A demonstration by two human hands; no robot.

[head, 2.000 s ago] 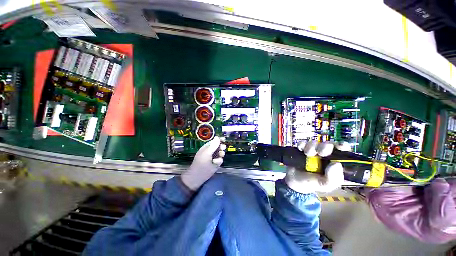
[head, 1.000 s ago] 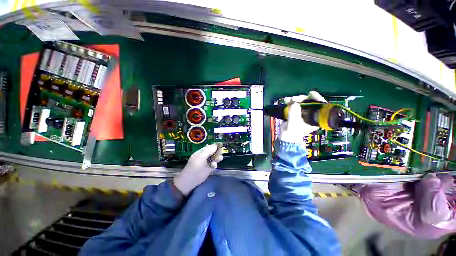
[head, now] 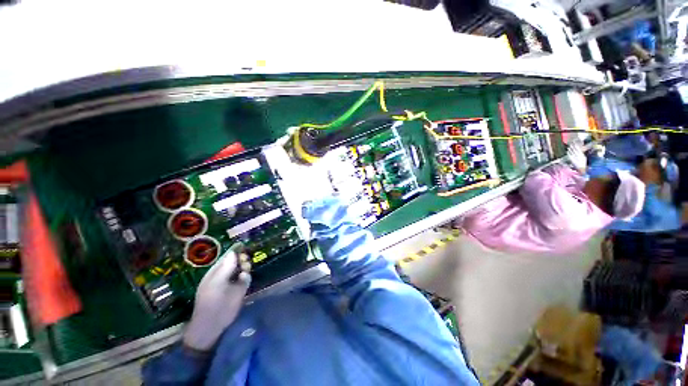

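The board with ring coils (head: 224, 226) lies in front of me, tilted in view, with three red-copper rings in a row and white bars beside them. My left hand (head: 219, 292), in a white glove, is at its near edge by the lowest ring, fingers pinched on small dark bits that look like screws (head: 240, 268). My right hand (head: 300, 179), in a white glove, is over the board's right edge and holds the electric screwdriver (head: 308, 145). The glove blurs into the white strip there, and the screwdriver's tip cannot be made out.
A board without large rings (head: 379, 175) lies just right. Further right are another ring board (head: 462, 156) and more units. A red-orange sheet (head: 47, 260) is at left. The yellow-green cable (head: 483, 136) runs right. A person in a pink smock (head: 532, 213) stands at the bench.
The view has swung to the right, showing more of the line and other people. My right hand and the screwdriver have moved left to the ring board's right edge. My left hand keeps its pinch.
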